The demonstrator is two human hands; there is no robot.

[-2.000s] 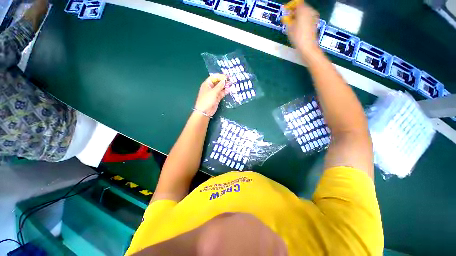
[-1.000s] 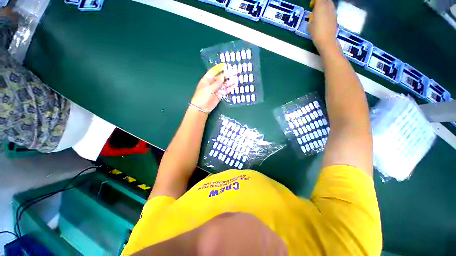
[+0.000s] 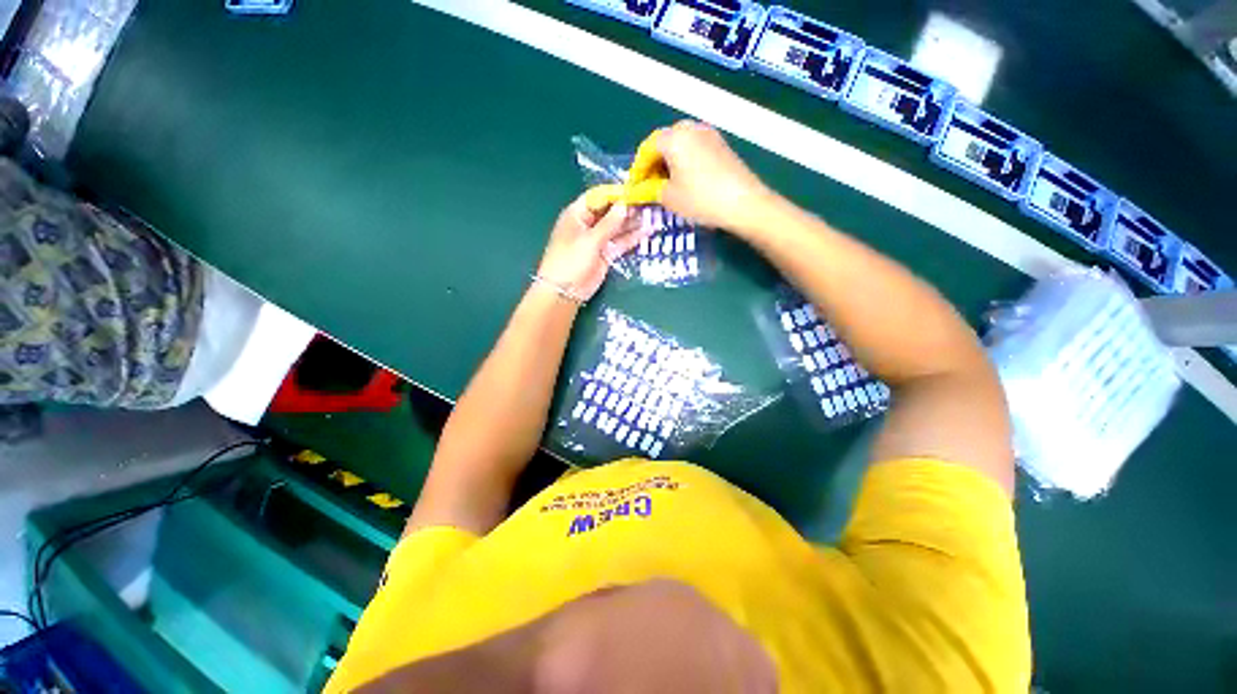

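My left hand (image 3: 583, 241) holds a clear sheet (image 3: 669, 258) with rows of small white pads by its left edge. My right hand (image 3: 692, 174), with yellow finger cots, is over the sheet's top, its fingertips meeting my left fingertips; whether it grips a pad is hidden. A second padded sheet (image 3: 631, 386), with crumpled clear film at its right, lies nearer my body. A third sheet (image 3: 830, 366) lies to the right, partly under my right forearm. Blue-framed units (image 3: 895, 98) stand in a row on the far line.
A thick whitish sheet stack (image 3: 1085, 380) lies at the right beside a grey bar (image 3: 1191, 319). A white strip (image 3: 814, 147) divides the green bench (image 3: 339, 163). A person in patterned clothing (image 3: 82, 298) is at the left. A teal cart (image 3: 231, 583) and red stool (image 3: 332, 382) are below.
My right hand has come back from the row of units to the sheet at my left hand. The units have shifted along the line towards the right.
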